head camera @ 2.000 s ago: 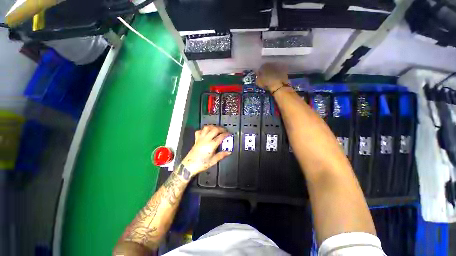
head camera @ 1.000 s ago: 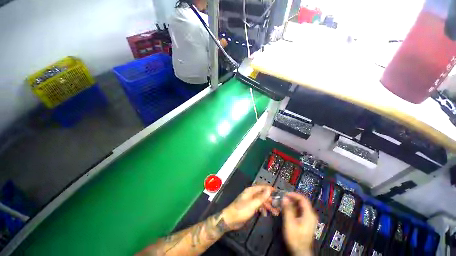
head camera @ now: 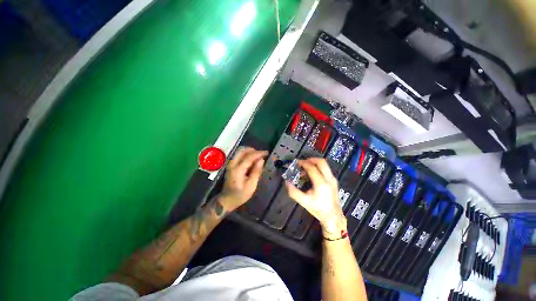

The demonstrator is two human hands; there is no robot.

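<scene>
Long black housings [head camera: 367, 232] lie side by side, slanted in the picture. Several carry small silver metal plates [head camera: 359, 209]. My right hand [head camera: 320, 191] has a silver metal plate [head camera: 290, 171] at its thumb and fingertips, over the housings near the belt end. My left hand [head camera: 240, 179] is over the belt-end housing, its thumb and fingers a little apart, with nothing visible between them. The housing surface under both hands is partly hidden.
Red bins [head camera: 322, 136] and blue bins [head camera: 411, 191] with small parts are behind the housings. The green belt [head camera: 129, 135] runs at left, a red disc [head camera: 211, 159] at its edge. A white tray [head camera: 438, 267] with a dark electric screwdriver [head camera: 468, 251] is at right. Parts boxes [head camera: 338, 60] hang behind.
The view has turned back down onto the housings. My hands, together around a small silver piece one second ago, are now apart; the plate is at my right fingertips.
</scene>
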